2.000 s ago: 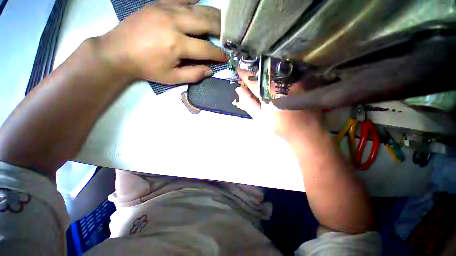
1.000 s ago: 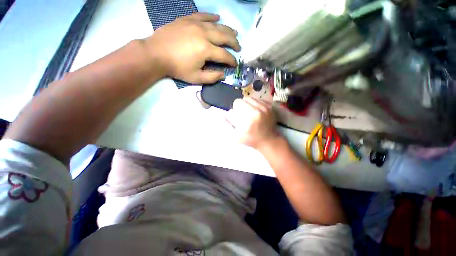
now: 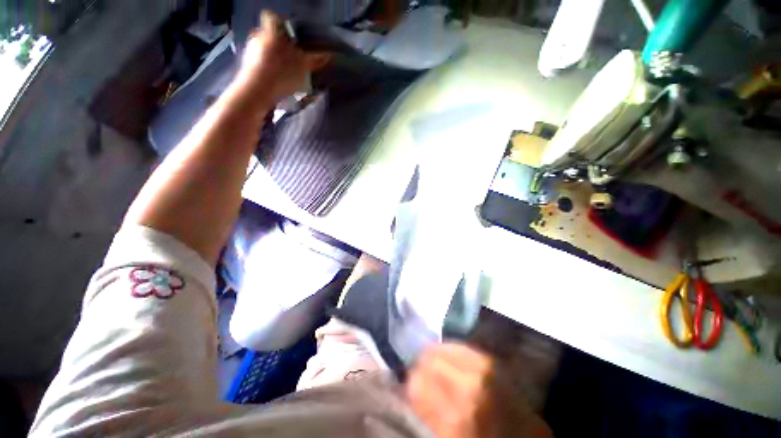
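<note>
My right hand (image 3: 454, 389), blurred, is low in front of my lap. It is closed on a fabric panel (image 3: 415, 282) with a pale side and dark parts, which hangs over the table's front edge. My left hand (image 3: 278, 56) is at the far upper left, beyond the stack of striped-looking dark panels (image 3: 312, 158). A dark fabric panel (image 3: 368, 64) runs from between its thumb and fingers over the stack; blur hides its outline. The sewing machine head (image 3: 599, 120) and needle plate (image 3: 514, 178) are right of centre, away from both hands.
Scissors with yellow and red loops (image 3: 704, 312) lie right on the white table (image 3: 548, 287), beside green-yellow snips (image 3: 743, 321). A teal cone (image 3: 681, 30) and white bottle-like object (image 3: 572, 36) stand behind the machine. A blue basket (image 3: 261, 372) is below the table.
Both hands have left the needle area. My left hand has moved to the far left; my right hand has come down towards my lap with fabric. The view has shifted left, showing the needle plate uncovered.
</note>
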